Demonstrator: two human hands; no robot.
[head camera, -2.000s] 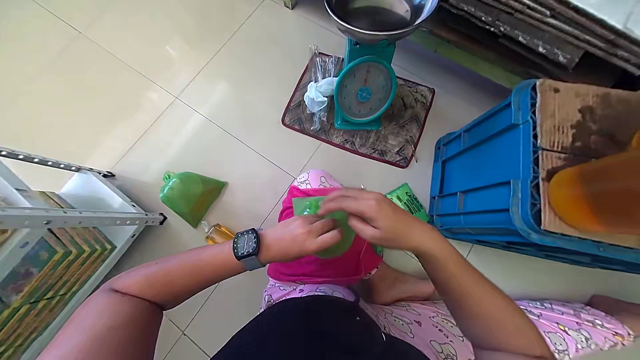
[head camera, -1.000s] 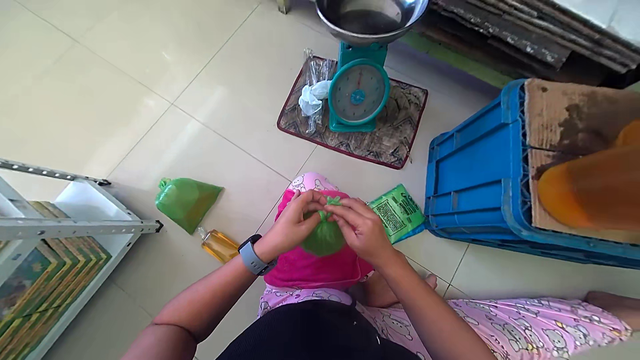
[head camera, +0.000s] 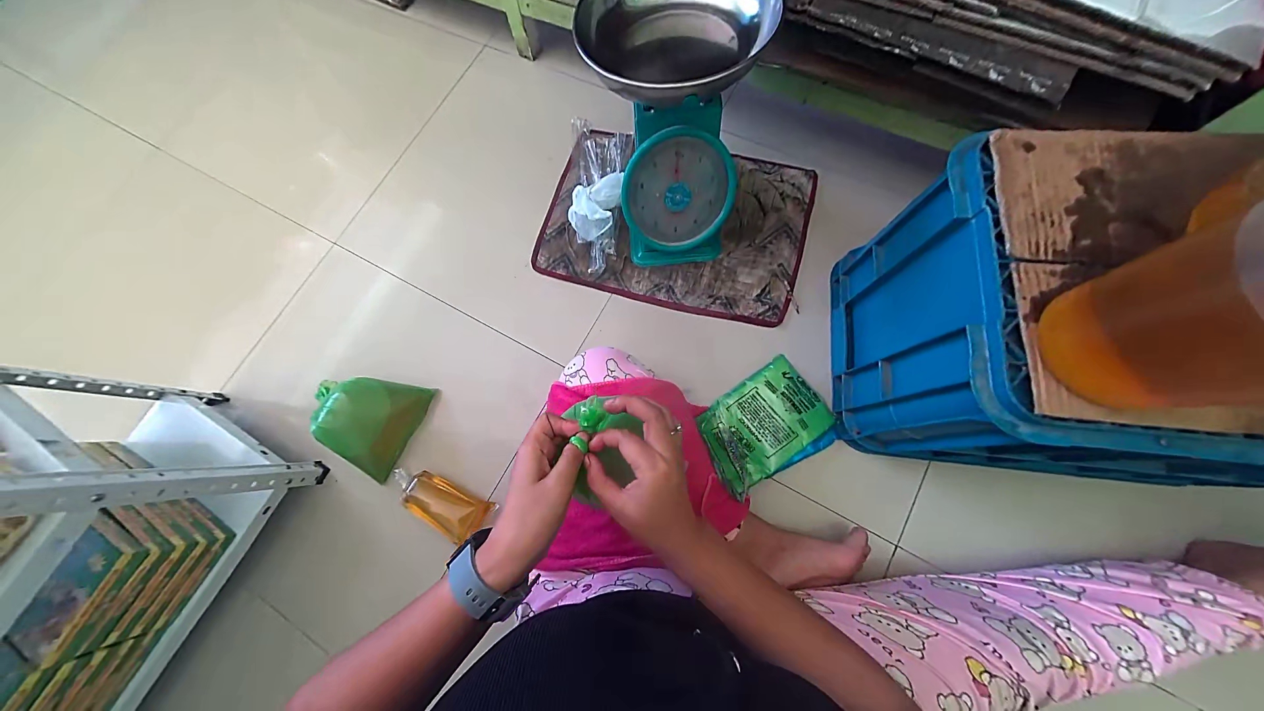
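Over a pink cloth on my lap, both hands pinch the gathered neck of a green plastic bag. My left hand, with a watch at the wrist, holds the twisted neck between thumb and finger. From the other side, my right hand grips the same neck, its fingertips close to the left ones. The lower part of the bag is mostly hidden behind my hands. A filled, tied green bag lies on the floor at the left, beside a clear bag of amber liquid.
A teal dial scale with a metal bowl stands on a mat, beside clear plastic bags. Printed green packaging lies right of my lap. A blue crate carries cardboard and an orange-filled container. A metal shelf is at left.
Two seconds ago my hands were over the bag; now their fingertips pinch its gathered neck. The things on the floor have not moved.
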